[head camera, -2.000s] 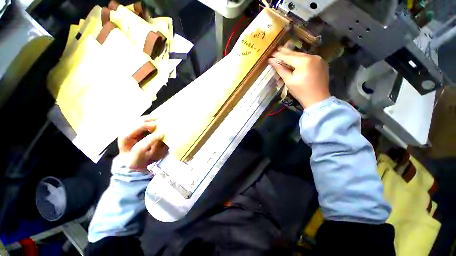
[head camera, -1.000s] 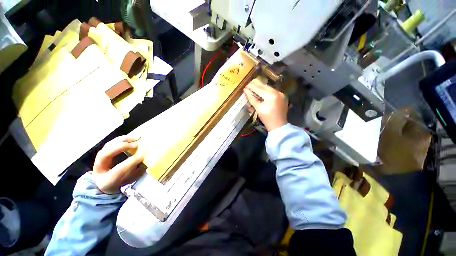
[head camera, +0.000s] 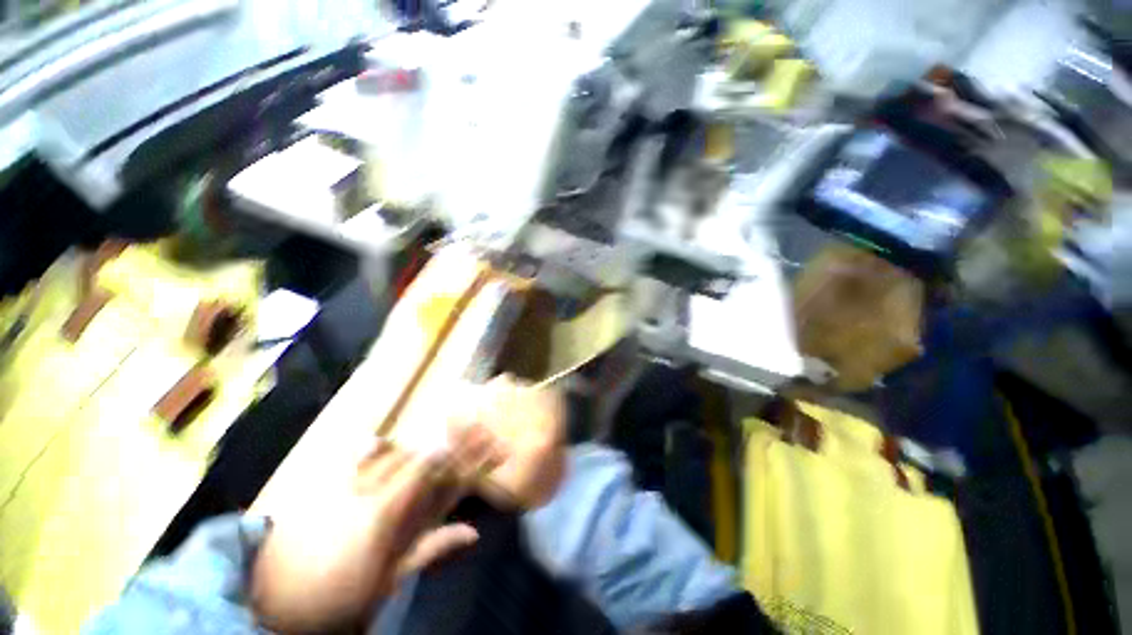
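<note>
The picture is blurred. A long pale-yellow template plate (head camera: 329, 428) with a dark slot lies slantwise on the sewing arm, its far end under the white sewing head (head camera: 478, 137). My left hand (head camera: 341, 533) is over the near part, thumb apart from the fingers, with no object visible in it. My right hand (head camera: 515, 440) is just beyond, its fingers meeting or overlapping my left fingertips; its grip is unclear. A brown and yellow piece (head camera: 590, 335) stands up right of the plate, behind my right hand. The arm's rounded end is hidden.
Yellow covers with brown rolled ends are stacked at left (head camera: 106, 422) and lower right (head camera: 857, 521). A dark control screen (head camera: 900, 192) is at upper right, with a brown piece (head camera: 857, 316) below it. A white machine table (head camera: 292, 180) is at upper left.
The view has swung right and blurred. My left hand has moved from the plate's near left edge to beside my right hand, which has come nearer me. The brown and yellow piece now shows.
</note>
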